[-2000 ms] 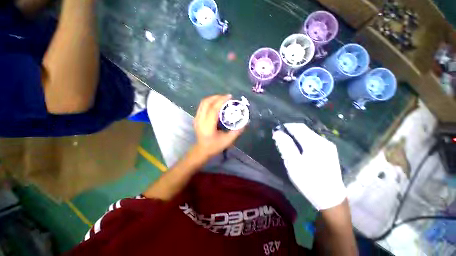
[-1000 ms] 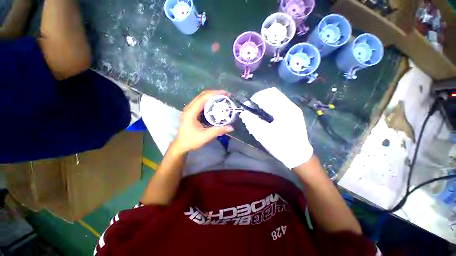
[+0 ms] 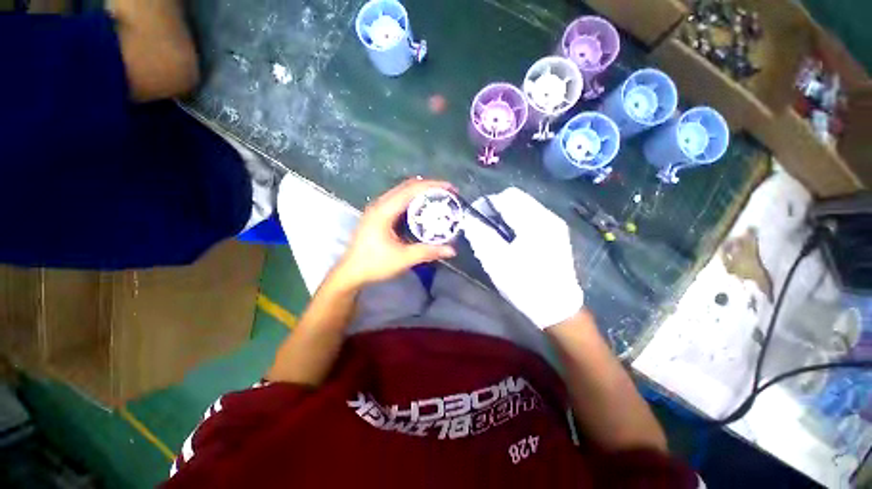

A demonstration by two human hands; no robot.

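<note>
My bare left hand [image 3: 382, 239] is closed around a white cylindrical housing [image 3: 435, 218], its open end with the spoked hub facing up. My right hand [image 3: 526, 256], in a white glove, holds a slim black hand tool [image 3: 490, 220]. The tool's narrow end is at the right side of the housing's rim. The fingertips of my right hand are close to the housing; whether they touch it I cannot tell. The small tab at the rim is hidden or too small to tell.
Several housings stand behind on the green bench [image 3: 335, 124], one blue housing [image 3: 385, 36] apart at left. Cutters [image 3: 607, 224] lie right of my glove. Parts boxes [image 3: 765, 115] line the far right. A black cable [image 3: 765, 358] crosses the white surface [image 3: 708, 329]. A person's arm [image 3: 153, 48] is at left.
Since the earliest frame, my right hand has moved left and brought the black tool to the housing. Since one second ago, both hands have stayed nearly in place and the view has shifted slightly.
</note>
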